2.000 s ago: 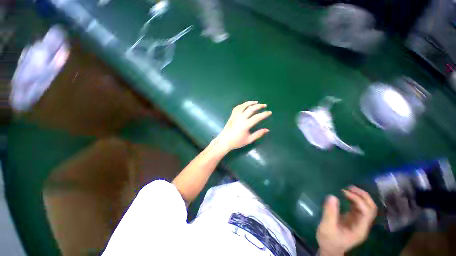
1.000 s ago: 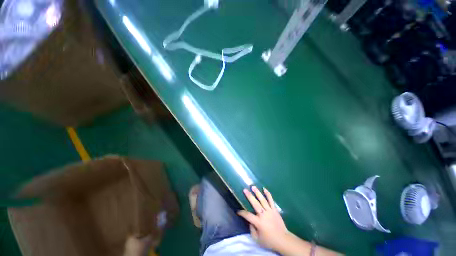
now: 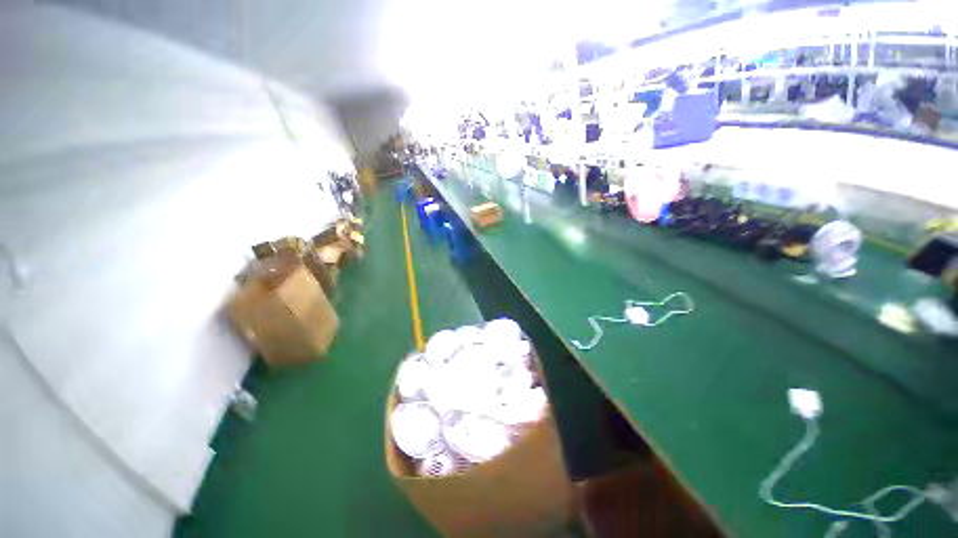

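Neither of my hands is in view. Nearest in front of me, a brown carton (image 3: 488, 494) stands beside the green bench (image 3: 672, 405), filled with round white slotted fan heads (image 3: 478, 394). On the bench, a white cable (image 3: 790, 462) with a small white plug block (image 3: 805, 401) lies at the lower right, partly cut off by the picture's edge. Another white cable with a white block (image 3: 637, 314) lies farther up the bench.
A small brown box (image 3: 485, 214) sits farther along the bench. Dark parts (image 3: 735, 226) and a white fan (image 3: 835, 249) are beyond it. Brown cartons (image 3: 284, 310) stand by the white wall. A yellow line (image 3: 411, 278) runs along the green floor. Blue objects (image 3: 459, 240) stand beside the bench.
The view has swung up and left from the bench to along the aisle. My hand on the bench edge and the clip stand have left the picture. The filled carton now shows.
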